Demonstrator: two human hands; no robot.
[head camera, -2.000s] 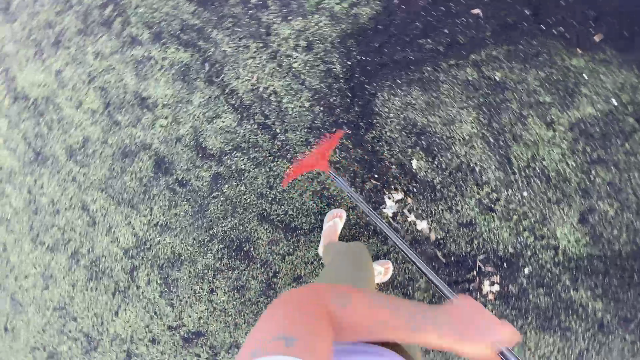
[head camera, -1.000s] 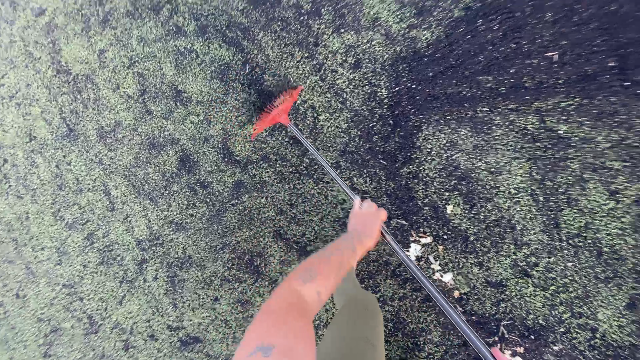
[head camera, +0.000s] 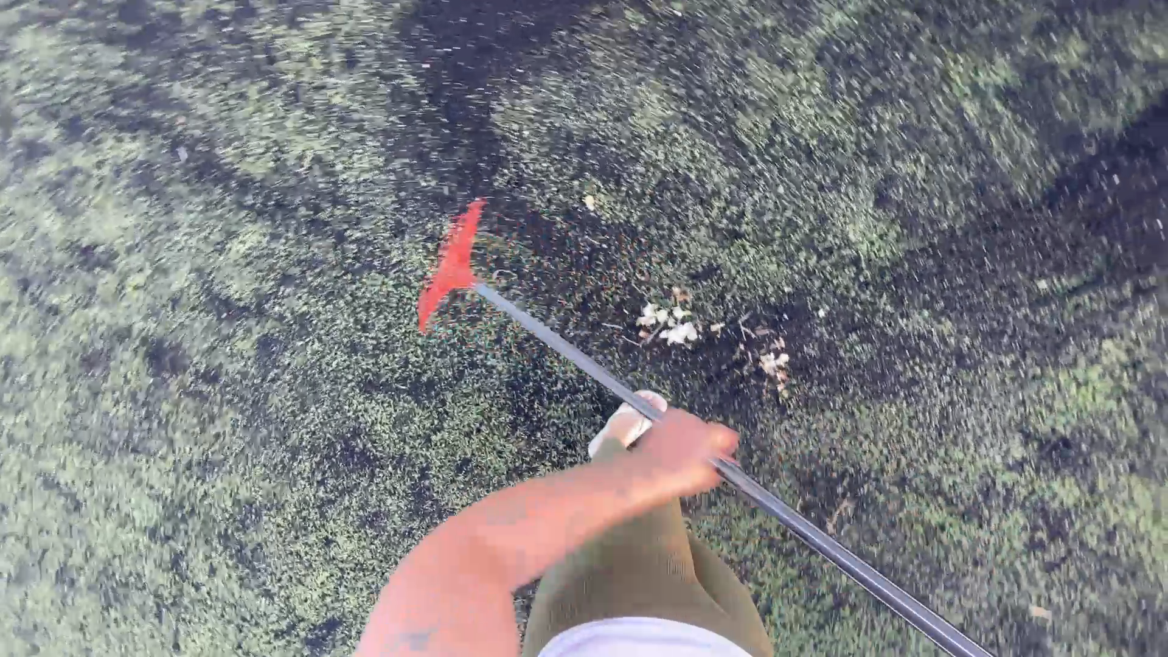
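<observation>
My left hand is closed around the grey metal pole of a rake, in front of my legs. The pole slants from the lower right edge up to the left. At its far end a red rake head with tines is at the grass, left of the middle of the view, slightly blurred. My left forearm crosses over my olive trousers. My right hand is not in view; the lower end of the pole runs out of the frame.
Short patchy grass with dark bare soil surrounds me. White scraps and dry bits lie right of the pole, with another pale clump beside them. My foot in a light sandal is partly behind the pole.
The red rake head has come back closer to my feet than a second ago. My left hand has moved down and to the right, still on the pole. The view has shifted over the ground.
</observation>
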